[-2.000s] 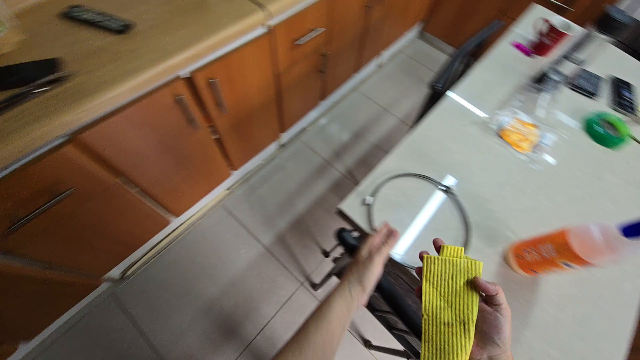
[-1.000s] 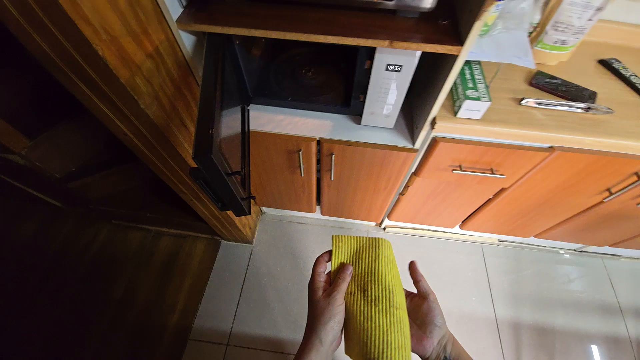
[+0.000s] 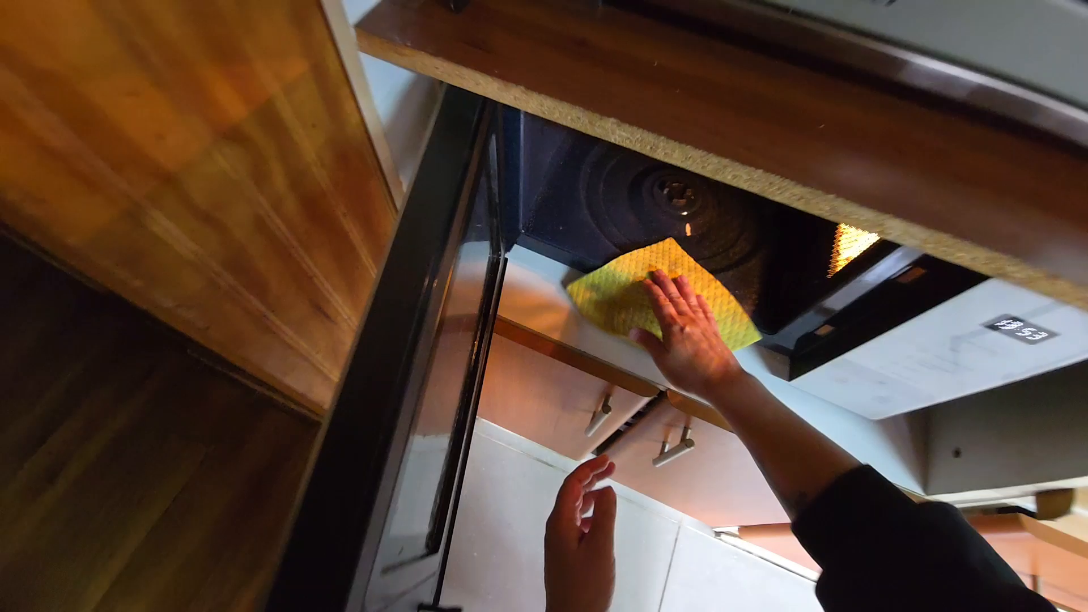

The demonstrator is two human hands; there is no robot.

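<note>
My right hand (image 3: 688,344) lies with its fingers flat on a yellow ribbed cleaning cloth (image 3: 625,285), which is spread out at the front opening of a microwave oven (image 3: 926,340). The oven's dark cavity, with a round hub (image 3: 677,195) in its floor, shows behind the cloth, and a light glows at its right side. Lower in the view, my left hand (image 3: 582,535) is raised with its fingers curled and nothing in it, just right of the open microwave door (image 3: 391,365).
A brown wooden shelf board (image 3: 748,127) runs above the microwave. Below it are cabinet doors with metal handles (image 3: 674,448) and a tiled floor (image 3: 527,518). A wooden panel (image 3: 195,170) stands on the left.
The view has swung from the table to the microwave and come closer. The cloth, held in both hands a second ago, is now spread under my right hand; my left hand has let it go.
</note>
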